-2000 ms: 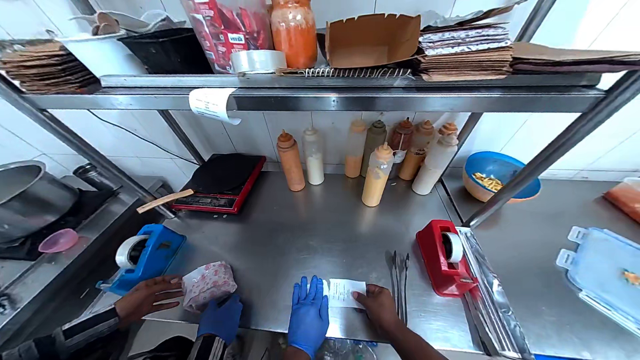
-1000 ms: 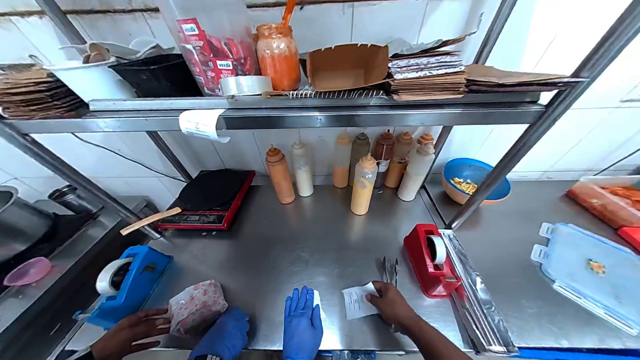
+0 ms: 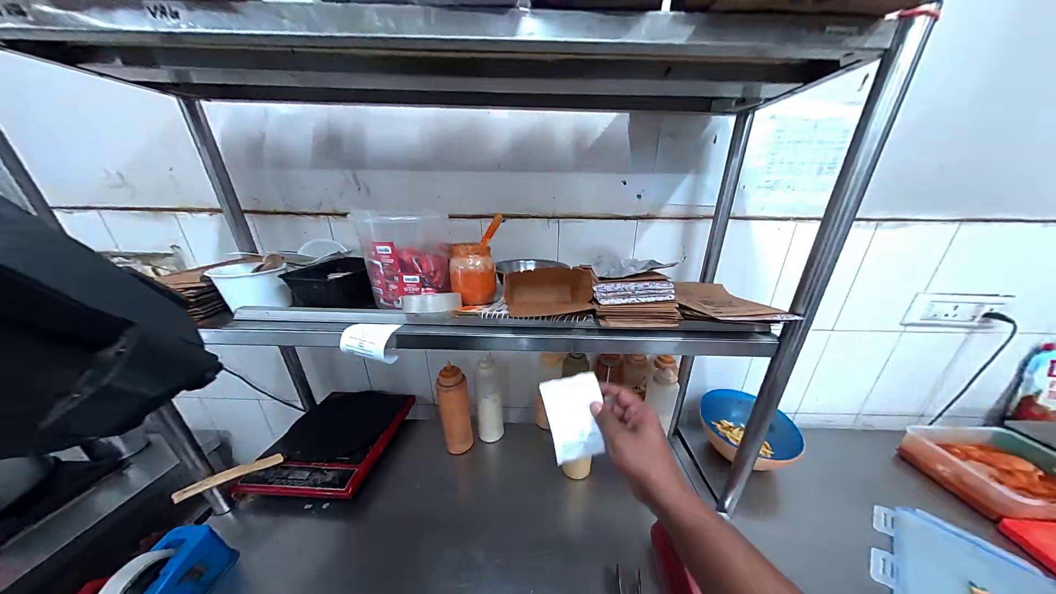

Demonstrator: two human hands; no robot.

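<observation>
A small white paper slip (image 3: 571, 417) is pinched between the thumb and fingers of my bare right hand (image 3: 624, 425), raised just below the front edge of the middle shelf. Behind the slip stands a pale-yellow squeeze bottle (image 3: 577, 469), mostly hidden. More squeeze bottles stand by the wall, among them an orange-brown one (image 3: 455, 410) and a white one (image 3: 489, 402). Another printed paper slip (image 3: 369, 341) hangs from the shelf edge. My left hand is out of view.
A black-topped scale with a red frame (image 3: 346, 445) and a blue tape dispenser (image 3: 191, 561) are at left. Cardboard pieces (image 3: 637, 301) and jars line the shelf (image 3: 495, 338). Right of the rack post (image 3: 813, 280) sits a blue bowl (image 3: 751, 425). Dark fabric (image 3: 91, 330) fills the left edge.
My right hand has lifted the slip from low over the counter toward the shelf. My blue-gloved left hand and a co-worker's hands with a wrapped packet have left view. The view has tilted up.
</observation>
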